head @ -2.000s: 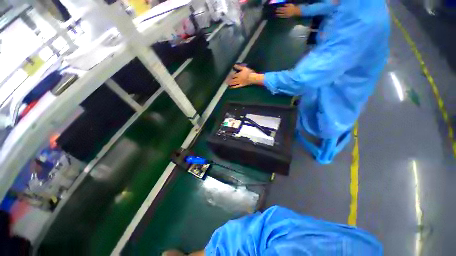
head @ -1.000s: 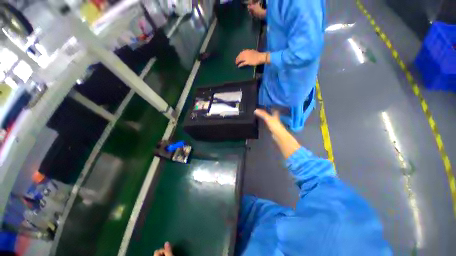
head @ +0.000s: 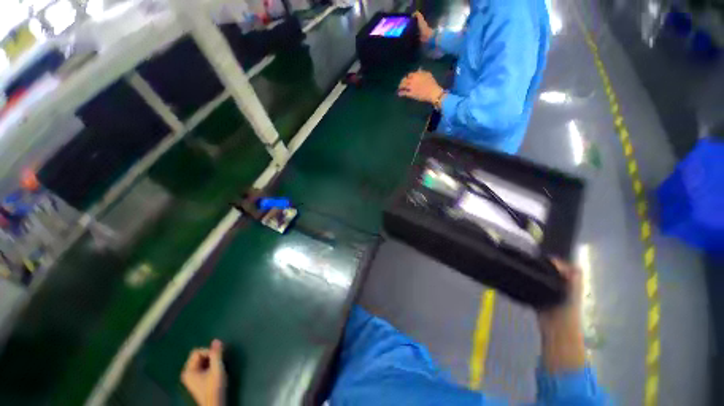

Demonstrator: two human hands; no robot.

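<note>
A deep black foam tray (head: pixel 476 266) with an open tablet unit (head: pixel 502 208) in it is tilted over the bench's right edge and the floor. The unit shows silver-white panels, a slanting black band and a small green-white part at its left end. My right hand (head: pixel 562 305) grips the tray's near right corner; most of its fingers are hidden. My left hand (head: pixel 205 373) is at the bottom left over the green mat, fingers curled in, with nothing visible in it. The soldering iron's blue handle (head: pixel 274 204) rests at its black stand (head: pixel 252 204) by the rail.
A small speckled tip tray (head: pixel 279 220) sits beside the stand. A pale rail (head: pixel 186 252) and post run along the green bench (head: pixel 238 305). A person in a blue smock (head: pixel 500 75) stands ahead, near another black tray (head: pixel 387 49) with a lit screen. A blue bin (head: pixel 698 194) is at right.
The tray has left the bench and moved right and nearer, now in my right hand, which was reaching beside it. My left hand shows more. Another tray with a lit screen now shows ahead.
</note>
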